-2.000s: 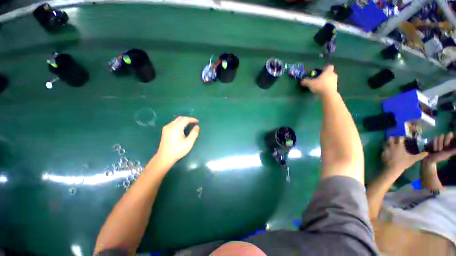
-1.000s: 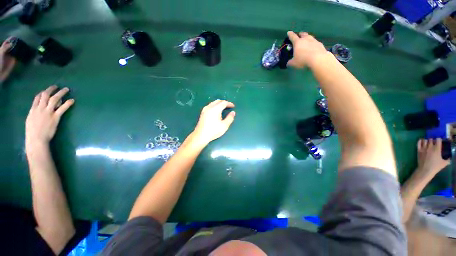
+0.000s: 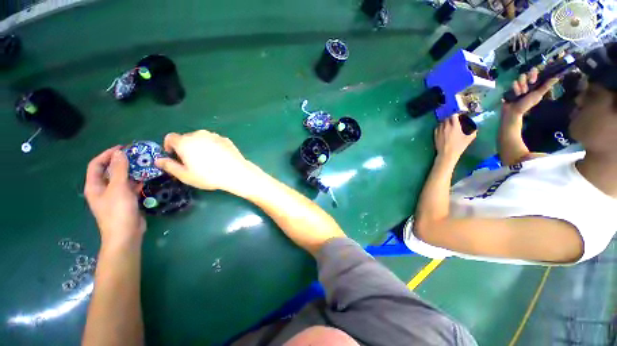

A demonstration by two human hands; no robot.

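Observation:
My left hand [image 3: 116,192] and my right hand [image 3: 201,161] hold a round end part [image 3: 144,161] between their fingertips, its patterned face towards me. Just below it is a black housing [image 3: 168,197] with a green spot [image 3: 150,202] in its mouth; a bit of red wire shows between the two. The housing is close to my left fingers; whether they touch it is unclear.
Black housings stand beyond my hands, one [image 3: 162,80] with a wired round part [image 3: 125,85]. Several more units [image 3: 314,153] stand to the right. Silver rings [image 3: 81,265] lie at lower left. A neighbour [image 3: 514,203] sits at right beside a blue box [image 3: 450,76].
The view has turned to the right. My right hand has come back from the far units towards my left hand, and both are now on the round end part.

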